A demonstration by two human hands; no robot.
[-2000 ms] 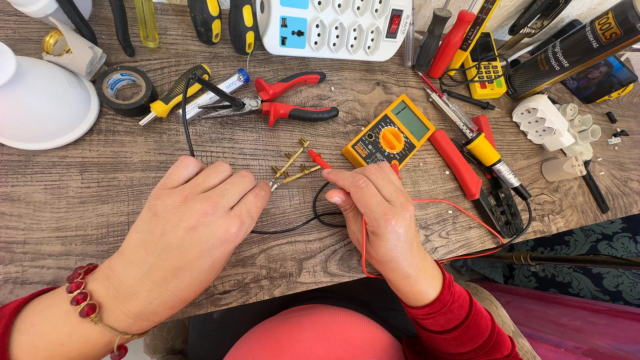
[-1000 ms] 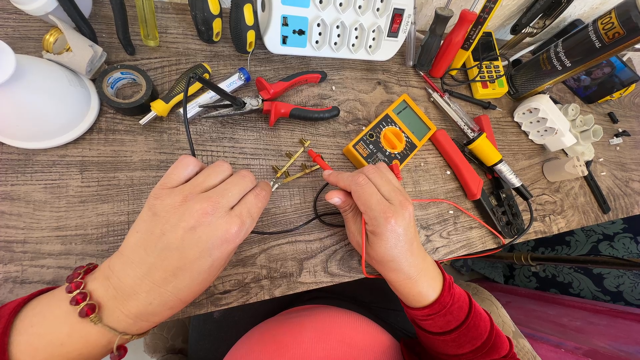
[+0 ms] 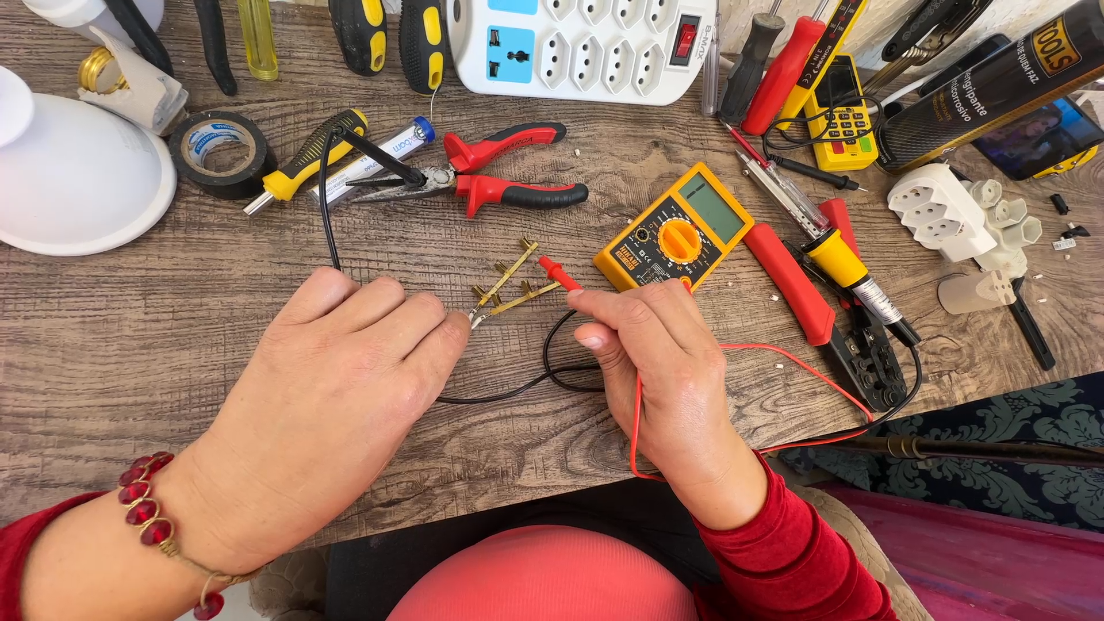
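My left hand (image 3: 345, 388) is closed at the near end of two brass contact strips (image 3: 504, 280), which spread apart in a V over the wooden table; its fingertips and their hold are hidden. In my right hand (image 3: 664, 362) is a red multimeter probe (image 3: 559, 272), its front end by the free ends of the strips; whether it touches them I cannot tell. A red lead runs down from this hand. Just beyond it lies an orange digital multimeter (image 3: 678, 231). A black lead (image 3: 552, 375) loops on the table between my hands.
Red-handled pliers (image 3: 517, 194), a yellow-black screwdriver (image 3: 315, 159) and black tape (image 3: 222, 155) lie beyond my left hand. A white power strip (image 3: 578, 82) is at the back. To the right are a soldering iron (image 3: 837, 263), a crimping tool (image 3: 867, 362) and white socket parts (image 3: 940, 211).
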